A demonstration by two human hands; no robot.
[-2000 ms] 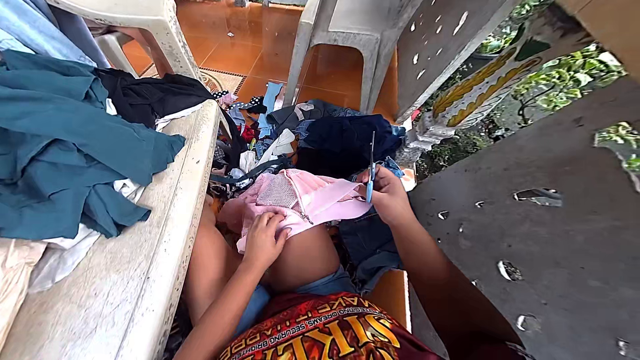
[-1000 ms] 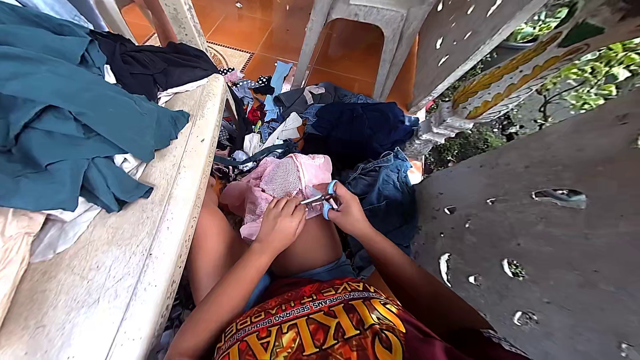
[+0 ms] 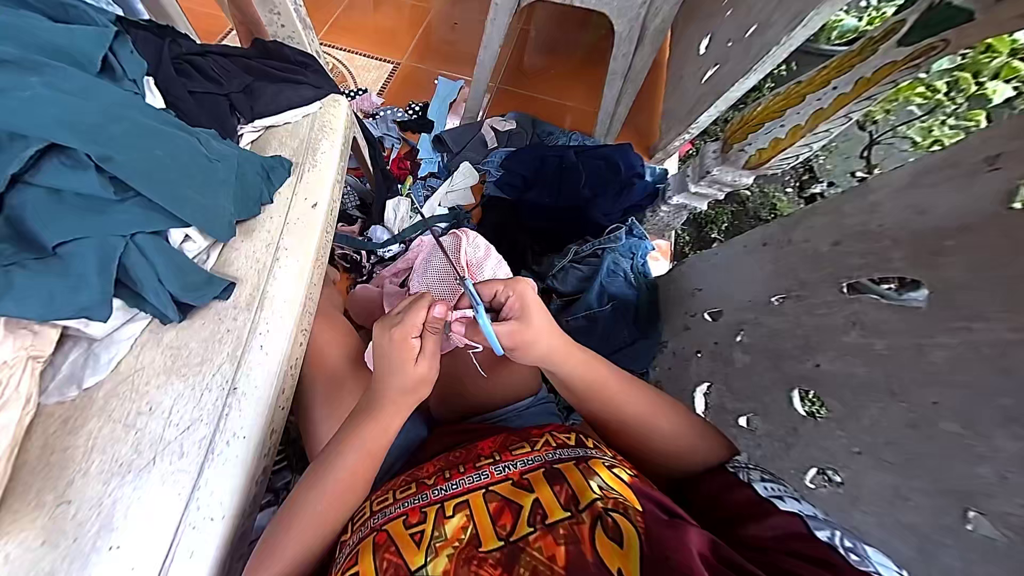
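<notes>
Pink fabric with a mesh part [image 3: 448, 264] lies over my thigh. My left hand [image 3: 410, 344] pinches an edge of it between thumb and fingers. Close beside it, my right hand [image 3: 516, 320] holds scissors with light blue handles [image 3: 484, 320], their dark blades pointing up and away from me, past the mesh. The fingers of my right hand are also at a narrow pink strip between the two hands, and a loose pale thread hangs below. Whether the right fingers grip the strip or only touch it is hard to tell.
On my left, a worn white plastic surface [image 3: 200, 400] bears teal cloth [image 3: 120, 184] and black cloth [image 3: 232, 72]. Beyond my knees lie mixed scraps, a navy garment [image 3: 568, 180] and blue denim [image 3: 608, 288]. A plastic chair [image 3: 632, 48] stands ahead; a grey perforated panel [image 3: 800, 336] is on my right.
The right hand first held the scissors apart from the left hand, with pink cloth stretched between them. It came in to the left hand, and the scissor blades now point away from me.
</notes>
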